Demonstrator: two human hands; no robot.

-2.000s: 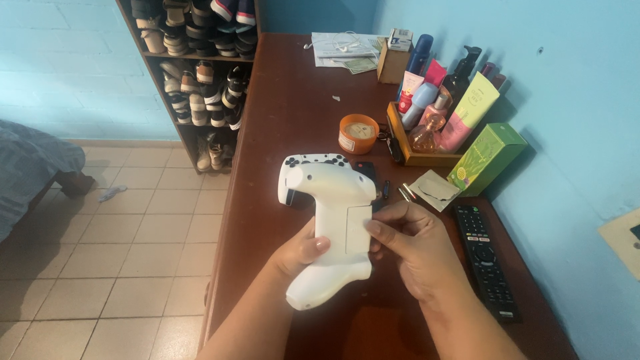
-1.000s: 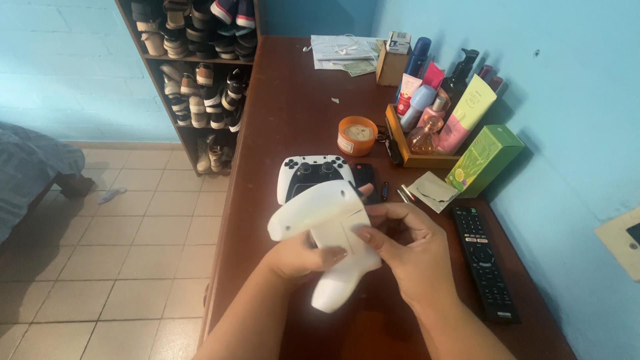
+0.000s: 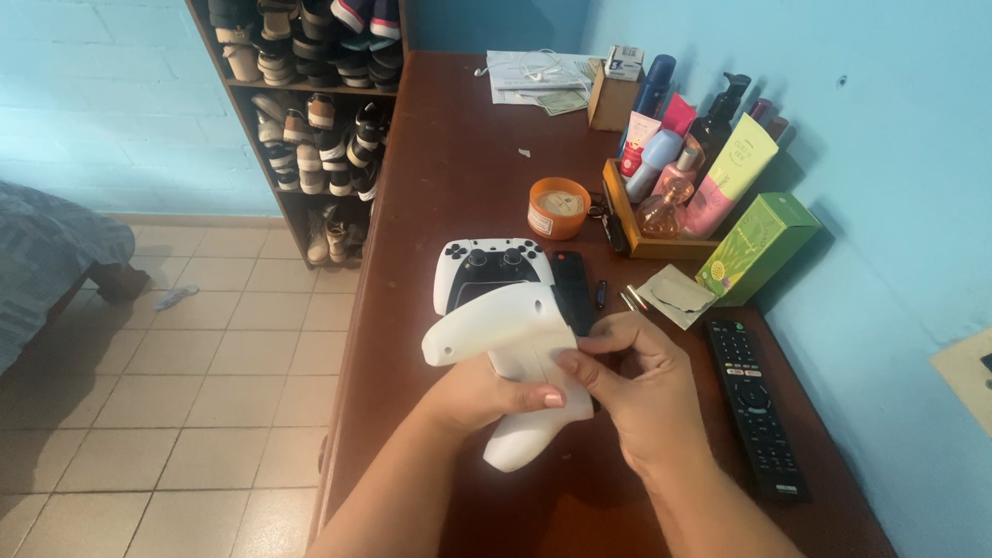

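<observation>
A white game controller (image 3: 504, 333), its back side up, is gripped in my left hand (image 3: 488, 391), with the thumb lying across its middle. My right hand (image 3: 643, 380) pinches the controller's right edge between thumb and forefinger. Beyond it, a second controller, white with a black middle (image 3: 496, 267), lies face up on the brown wooden table. A small black remote (image 3: 571, 279) lies beside that one, partly hidden. Just right of it are a dark battery (image 3: 601, 294), some small shiny cylinders (image 3: 632, 298) and an opened paper packet (image 3: 676, 296).
A long black remote (image 3: 756, 411) lies right of my right hand. Farther back stand an orange candle (image 3: 558, 208), a wooden tray (image 3: 670, 248) of bottles and tubes, and a green box (image 3: 756, 248). Papers with white earphones (image 3: 535, 74) lie at the far end. A shoe rack (image 3: 325, 89) adjoins the table.
The held controller has turned and tilted in my hands, so that more of the controller behind it shows than two seconds ago. Both hands have stayed on it.
</observation>
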